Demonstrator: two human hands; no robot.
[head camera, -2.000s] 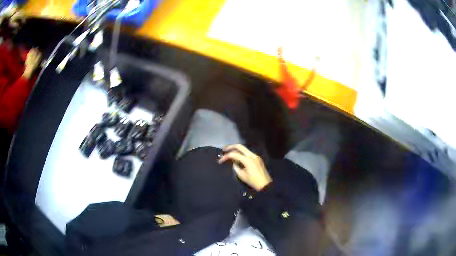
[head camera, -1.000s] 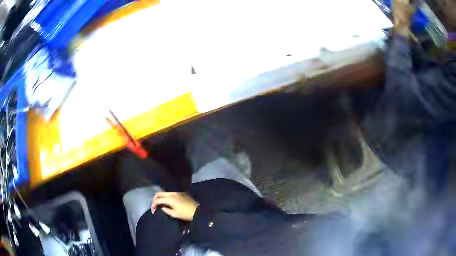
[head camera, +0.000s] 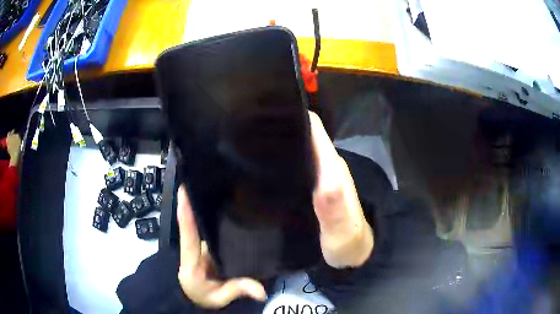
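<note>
A large black smartphone (head camera: 239, 153) with a dark screen is held up close to the camera. My left hand (head camera: 212, 273) grips its lower left side, with the thumb along the bottom edge. My right hand (head camera: 341, 202) holds its right side; its fingers are hidden behind the phone. Several small black electronic units (head camera: 132, 182) lie on the white liner sheet (head camera: 83, 245) in the black tote (head camera: 43, 208), left of the phone. The phone hides part of the tote's right side.
The yellow-edged bench (head camera: 356, 55) runs across the top. The red air blow gun (head camera: 309, 76) is at its edge, partly behind the phone. A blue parts bin (head camera: 113, 37) has cable leads (head camera: 77, 132) hanging over the tote. A person's hand and red sleeve (head camera: 9, 178) show at far left.
The phone has come into view, held in both hands. Before, one hand rested on the lap and no phone showed. The view has swung back towards the tote.
</note>
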